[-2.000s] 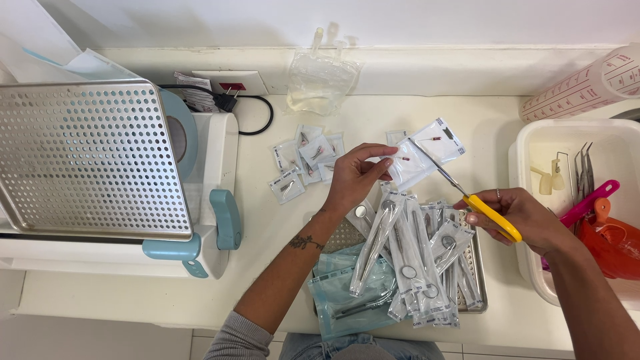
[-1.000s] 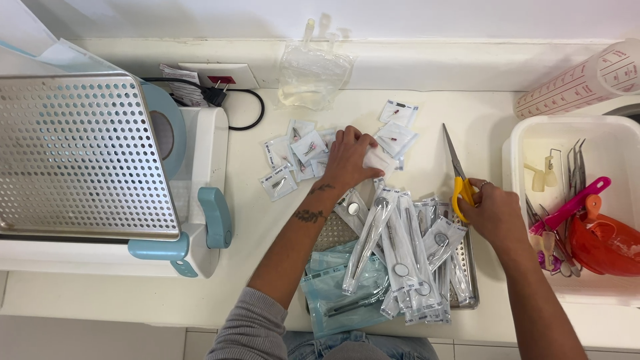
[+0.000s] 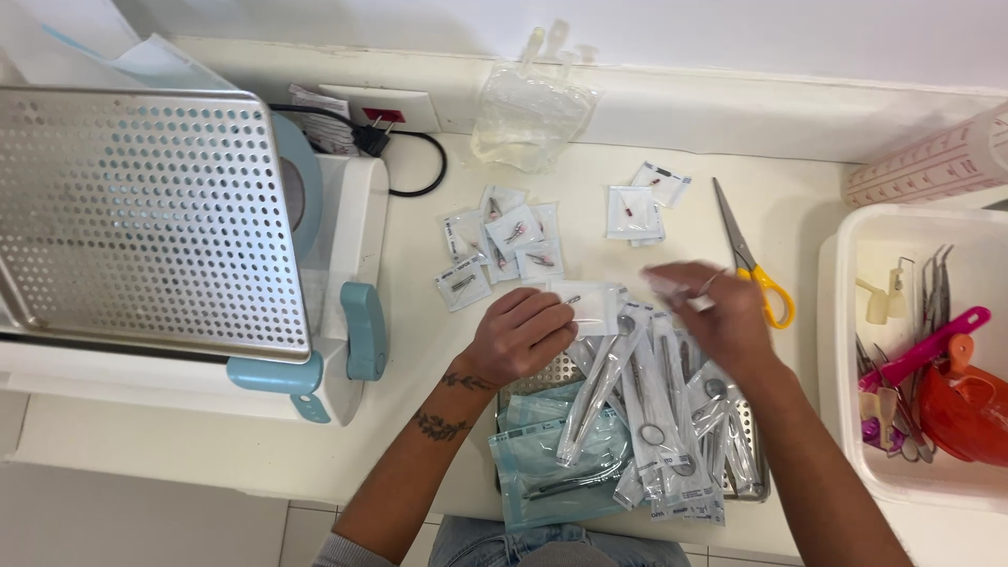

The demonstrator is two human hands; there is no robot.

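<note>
My left hand [image 3: 529, 335] grips the end of a small sterilization pouch [image 3: 587, 309] with a small metal item inside. My right hand [image 3: 713, 311], blurred, is to its right; a small pale scrap seems to be at its fingertips, but its hold is unclear. Beyond it, yellow-handled scissors [image 3: 763, 290] lie on the counter. Below both hands, sealed pouches of dental mirrors and other instruments [image 3: 661, 409] and blue-tinted pouches [image 3: 563, 472] lie heaped on a perforated metal tray [image 3: 543, 378]. Small pouches form one group [image 3: 512, 236] at centre left and a smaller group [image 3: 632, 213] at centre right.
A perforated metal tray [image 3: 150, 220] leans on a white and teal pouch sealer [image 3: 350, 236] at left. A black plug [image 3: 372, 140] and a clear bag [image 3: 535, 110] lie near the wall. At right are a white tub [image 3: 839, 354] of instruments and a marked plastic container [image 3: 929, 169].
The scissors, in my right hand in both earlier frames, now lie on the counter. My right hand has moved left, toward my left hand.
</note>
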